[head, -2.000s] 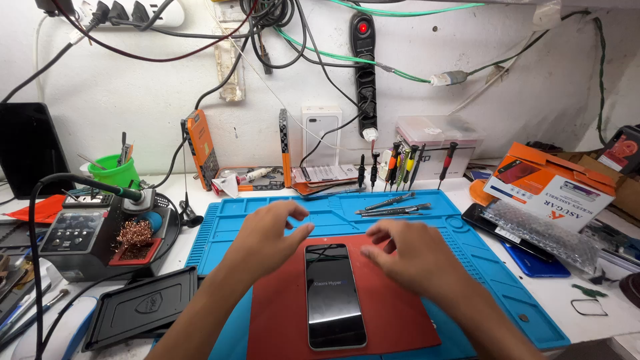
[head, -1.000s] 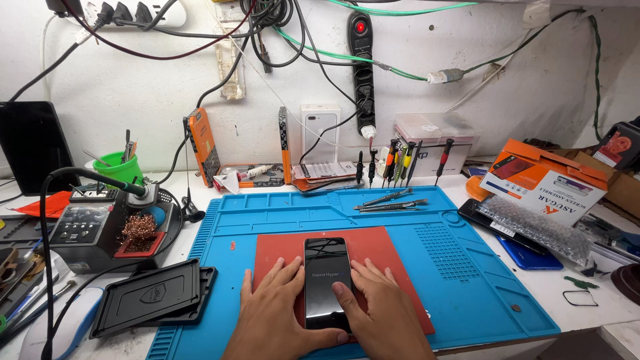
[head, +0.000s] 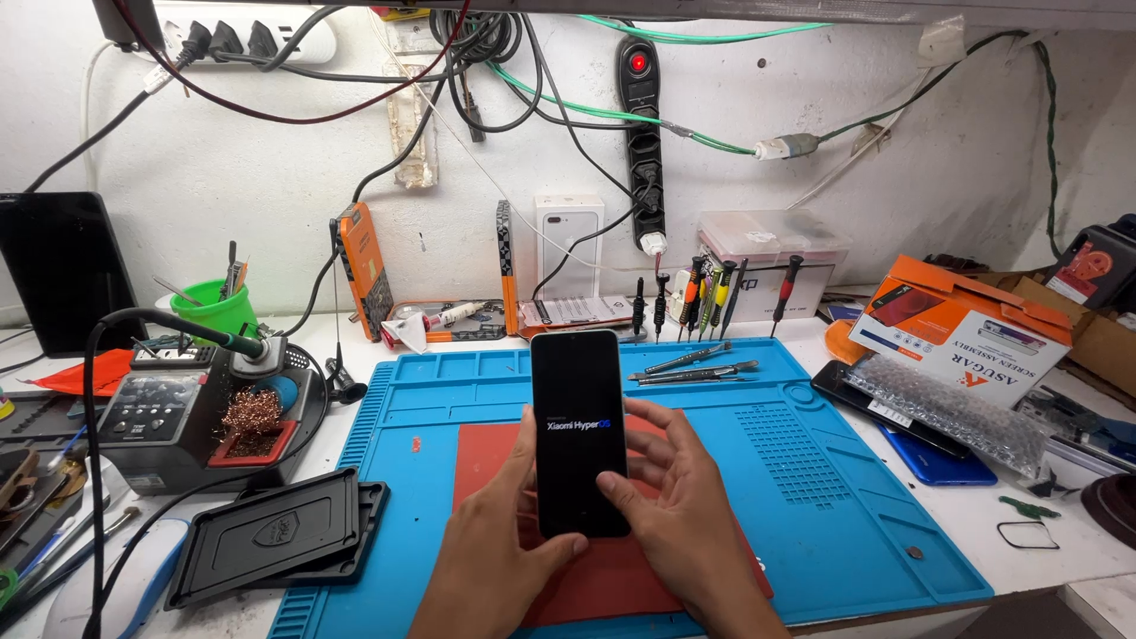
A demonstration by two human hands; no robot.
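A smartphone [head: 581,479] is held upright and tilted toward me, its dark screen lit with a start-up logo. My left hand [head: 501,541] grips its left edge, with the thumb across the lower corner. On the other side my right hand [head: 674,515] holds the right edge, thumb on the lower part of the screen and fingers behind. Beneath them lies a red pad [head: 586,590] on a blue silicone repair mat [head: 399,532]. Tweezers [head: 697,373] rest in the mat's upper section. Several precision screwdrivers [head: 692,297] stand upright behind the mat.
A soldering station [head: 160,417] and black plastic trays [head: 275,537] sit at left, near a white mouse [head: 124,577]. At right are an orange and white box [head: 963,328], bubble wrap [head: 950,413] and a blue phone [head: 941,461]. A power strip [head: 641,142] hangs on the wall.
Two seconds ago both hands were raised beside the phone, which lay on the red pad. One second ago they rested on it there. Now the phone is lifted and tilted up between them.
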